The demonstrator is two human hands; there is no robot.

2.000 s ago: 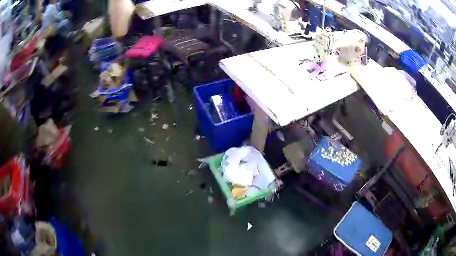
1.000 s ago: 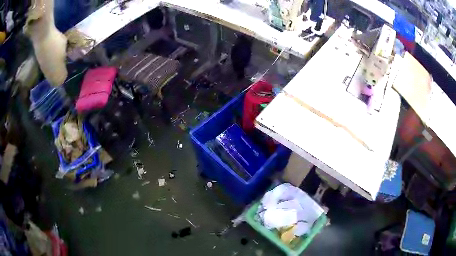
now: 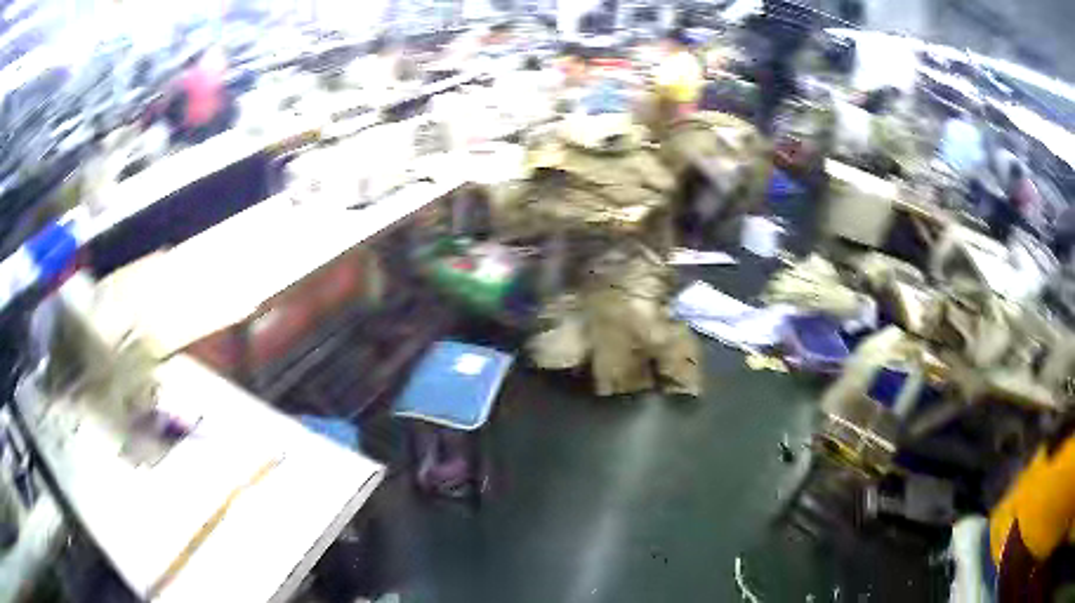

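Neither of my hands shows in the head view. The view is blurred. Nearest in front of me on the left is a white sewing table (image 3: 254,518) with a blurred sewing machine (image 3: 106,377) on it. A blue-topped stool (image 3: 455,384) stands on the dark green floor beyond the table's corner. Heaps of khaki cloth (image 3: 631,324) hang down to the floor behind the stool.
A long white table (image 3: 283,253) runs behind the machine. A green crate (image 3: 477,283) is near the khaki heap. White sheets (image 3: 731,315) and a purple crate (image 3: 816,339) lie on the floor. At the right edge is a person's orange clothing (image 3: 1043,507).
The view has swung right. The sewing table is now at lower left, and the blue and green bins and pink stool are out of view. Khaki heaps and the aisle have come in.
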